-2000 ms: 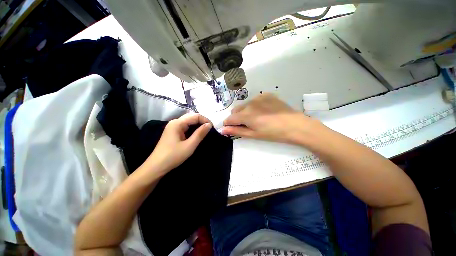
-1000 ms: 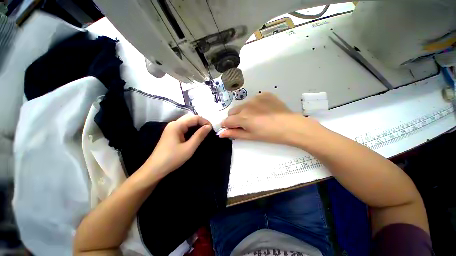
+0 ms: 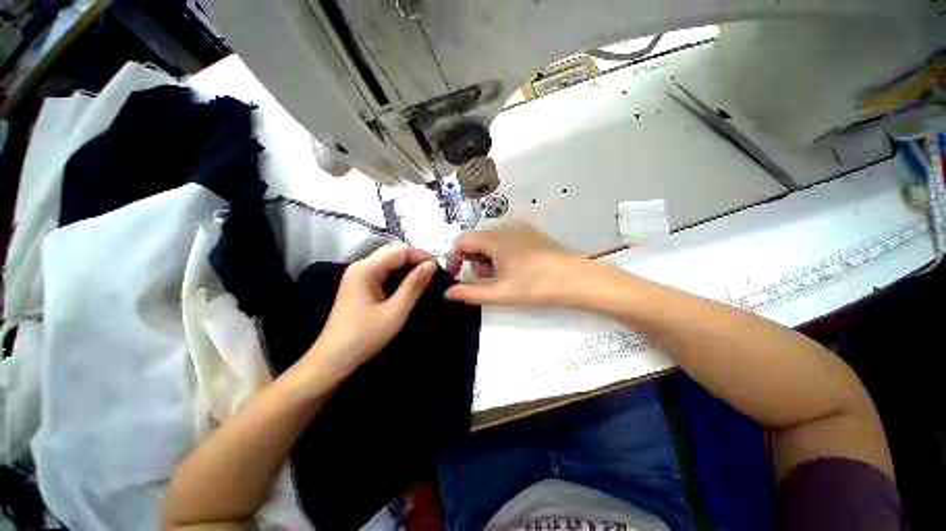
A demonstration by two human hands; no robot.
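A black fabric panel (image 3: 389,384) lies over the table's front edge, its top edge near the presser foot and needle (image 3: 453,199). My left hand (image 3: 379,296) pinches the panel's top edge between thumb and fingertips. My right hand (image 3: 508,268) is just right of it, fingers bent at the panel's top corner; a small white edge shows between the hands. What the right fingertips hold is hidden. The white garment body (image 3: 119,342) and cream cloth (image 3: 220,347) are heaped left of the panel. A thin dark seam (image 3: 332,212) runs towards the needle.
The sewing machine head (image 3: 353,83) hangs over the work. A white pad (image 3: 643,220) lies right of the needle. Tweezers or snips (image 3: 731,137) lie further right. A printed measure strip (image 3: 830,268) runs along the table. Small supplies (image 3: 921,156) sit at the right end.
My right hand has shifted slightly and its fingers have changed their bend. The white cloth at the far left has dropped and spread. My left hand stays at nearly the same place.
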